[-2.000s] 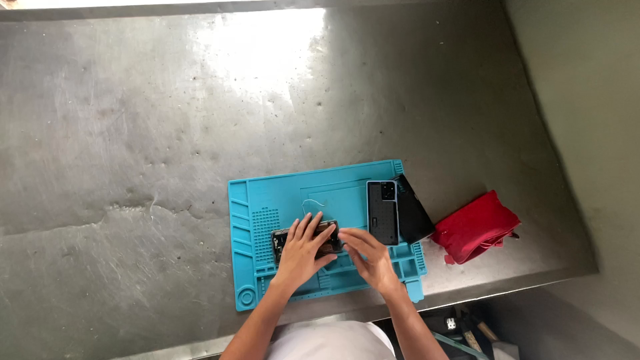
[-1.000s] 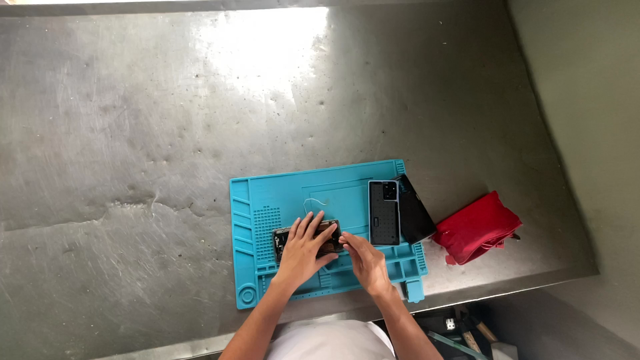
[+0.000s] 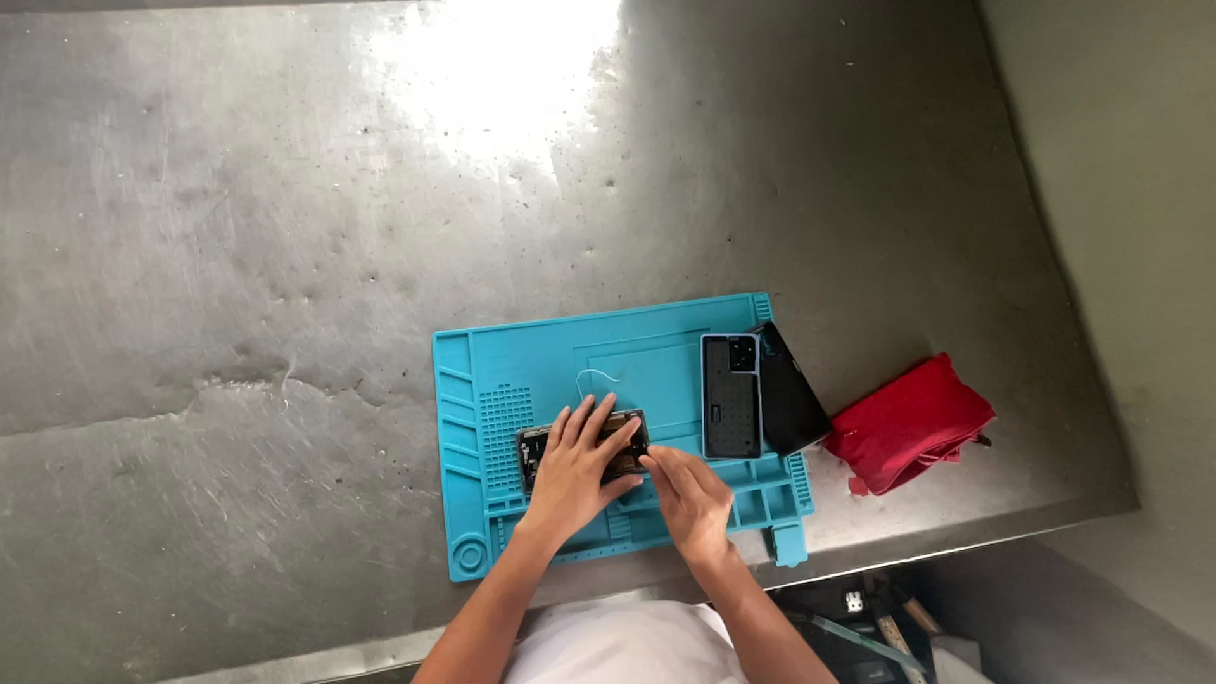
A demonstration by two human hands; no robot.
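An opened smartphone [image 3: 528, 458] with its inner parts bare lies on a blue silicone repair mat [image 3: 655, 334]. Spread over the phone, my left hand [image 3: 573, 470] presses it down with its fingers apart. At the phone's right end is my right hand [image 3: 692, 494], its thumb and forefinger pinched together; whether they hold a small thing cannot be made out. A thin white cord [image 3: 597, 371] curves on the mat just above my left fingertips. Right of the hands lies a phone back cover or case [image 3: 731, 408], dark with a light blue rim, partly over a black flat object [image 3: 793, 399].
A red fabric pouch [image 3: 907, 418] sits on the metal table [image 3: 285, 237] to the right of the mat. The mat has small compartments [image 3: 765, 503] near its lower right. Below the table's front edge are tools with handles [image 3: 888, 632] and other items.
My right hand has drawn its fingers closer together at the phone's right end since two seconds ago. My left hand stays on the phone.
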